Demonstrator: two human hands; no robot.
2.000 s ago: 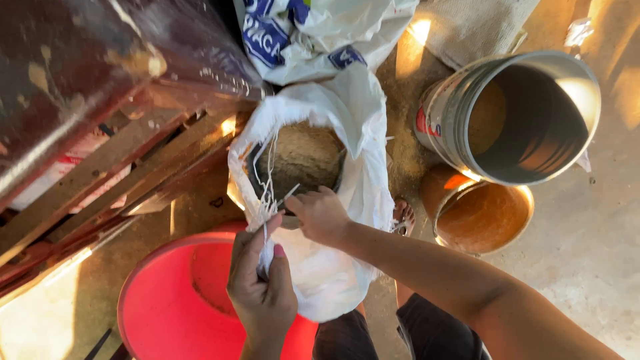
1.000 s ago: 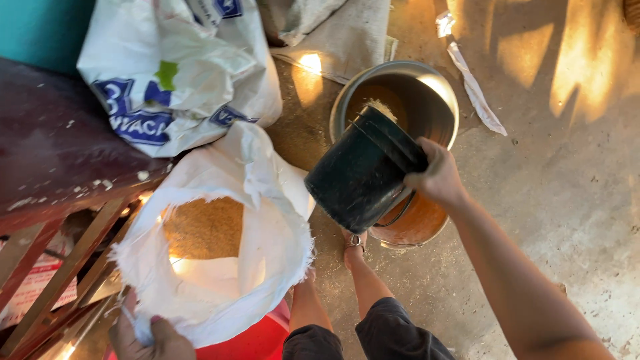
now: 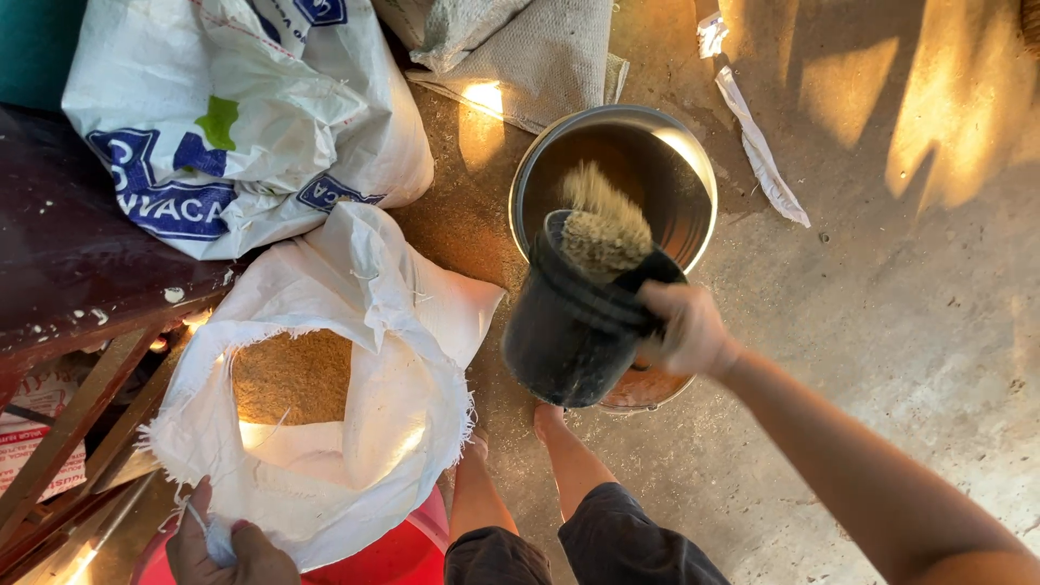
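Note:
My right hand (image 3: 691,329) grips the rim side of a black plastic pail (image 3: 565,341), which is tilted over a large bucket (image 3: 524,203). Coarse tan meal (image 3: 605,231) slides from the pail's mouth into that bucket. At the lower left my left hand (image 3: 223,540) pinches the frayed edge of an open white woven sack (image 3: 406,390), with a whitish bit of material between the fingers. Golden-brown meal (image 3: 292,378) lies inside the sack. Part of the large bucket's inside is hidden by the pail.
A printed white sack (image 3: 325,106) stands behind the open one, near folded woven sacks (image 3: 544,57). A red tub (image 3: 398,552) is below the open sack. An orange-brown container (image 3: 650,390) sits partly under the black pail. Wooden slats (image 3: 81,414) are at left; a white strip (image 3: 756,146) lies on the floor.
My right hand was inside the white sack two seconds ago. It then held the black pail at the large bucket, and now the pail is tipped with meal falling out. The view has shifted right.

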